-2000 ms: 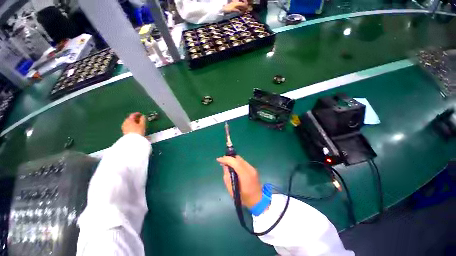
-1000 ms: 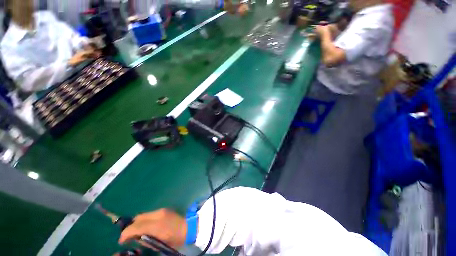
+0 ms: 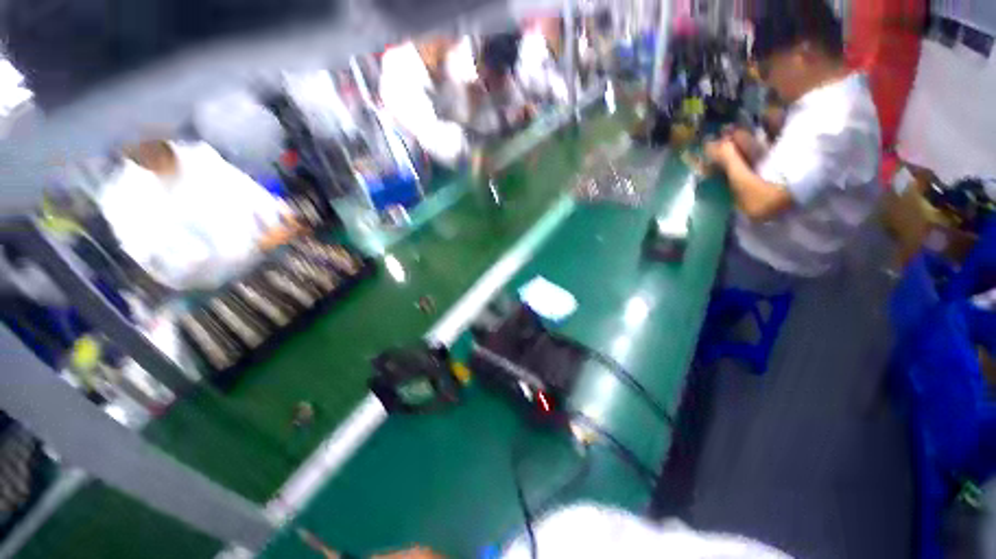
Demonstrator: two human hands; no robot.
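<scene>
The view is blurred. My right hand (image 3: 411,554) is cut off by the bottom edge, with only a sliver of skin showing beside the blue wrist band and white sleeve (image 3: 633,535). The tip of the soldering iron (image 3: 317,544) shows just left of that hand; the handle and my grip on it are below the picture. The iron's black cord rises from the bottom edge toward the black soldering station (image 3: 530,355), which shows a red light. My left hand is not in view.
A black square-framed unit (image 3: 415,379) stands left of the station, by the belt's pale rail (image 3: 328,459). Small units lie on the green belt. A black parts tray (image 3: 273,306) is beyond it. A grey post crosses the lower left. People sit across the belt and at the right.
The view has swung right, then tilted up since a second ago. My right hand has dropped almost out of the bottom edge. My left hand, seen two seconds ago by the belt, is out of view.
</scene>
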